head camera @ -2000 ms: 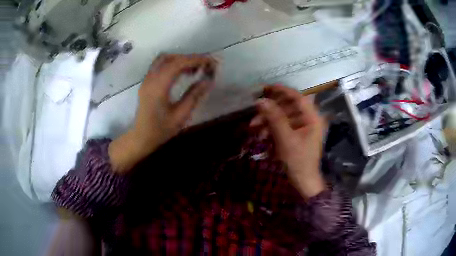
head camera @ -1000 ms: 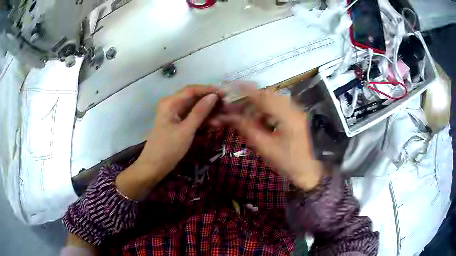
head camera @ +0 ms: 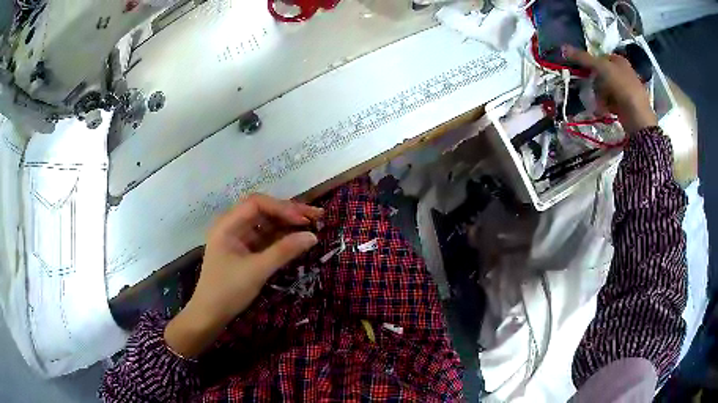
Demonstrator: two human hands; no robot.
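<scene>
My left hand [head camera: 248,256] is above the checked apron near the table's front edge, with thumb and fingertips bent toward each other; a small dark bit may be between them, too small to make out. My right hand [head camera: 618,85] reaches to the upper right, a fingertip at the lower part of the smartphone [head camera: 559,31], which has a dark screen and red case edge and lies at the accessory tray [head camera: 513,164]. The white garment panel [head camera: 69,315] with a stitched pocket outline hangs at the left of the machine.
The printed ruler [head camera: 370,118] runs along the table front. Red scissor handles [head camera: 303,6] lie on the machine bed [head camera: 228,71]. Red and white cords lie in and around the tray. Pale clippings [head camera: 368,245] are on the apron. More white cloth [head camera: 516,315] hangs at the lower right.
My right hand has left my left hand and moved up and right to the smartphone. My left hand is slightly lower and further left. The view has shifted a little.
</scene>
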